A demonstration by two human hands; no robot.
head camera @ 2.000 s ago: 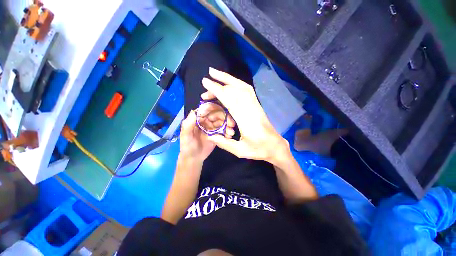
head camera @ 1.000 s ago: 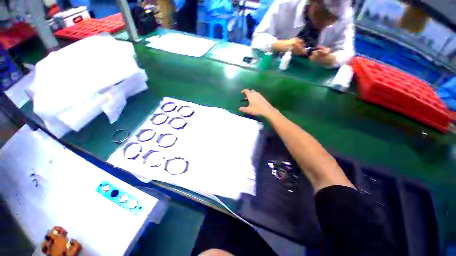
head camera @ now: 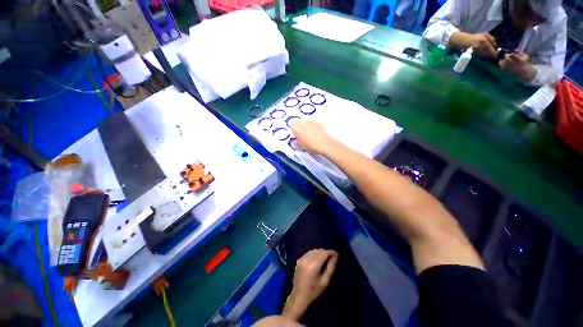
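Observation:
My right hand (head camera: 310,137) is over the near part of the white sheet (head camera: 355,128), its fingertips down at a dark ring (head camera: 293,144) in the rows of thin rings. The fingers hide whether it is gripped. One ring (head camera: 382,100) lies alone on the green bench beyond the sheet, and another (head camera: 256,111) lies on the bench at the sheet's left. My left hand (head camera: 311,271) rests on my lap with curled fingers; nothing shows in it, but its palm is hidden.
The orange-copper jig (head camera: 196,177) sits on the plate on the white table (head camera: 224,163), with a keypad pendant (head camera: 80,230) further left. The dark foam tray (head camera: 463,204) is under and right of my right arm. A person in white (head camera: 447,29) sits across the bench.
My right hand has moved from the green bench back to the ring sheet. A ring now shows alone on the bench. My left hand, earlier at the held ring, is on my lap.

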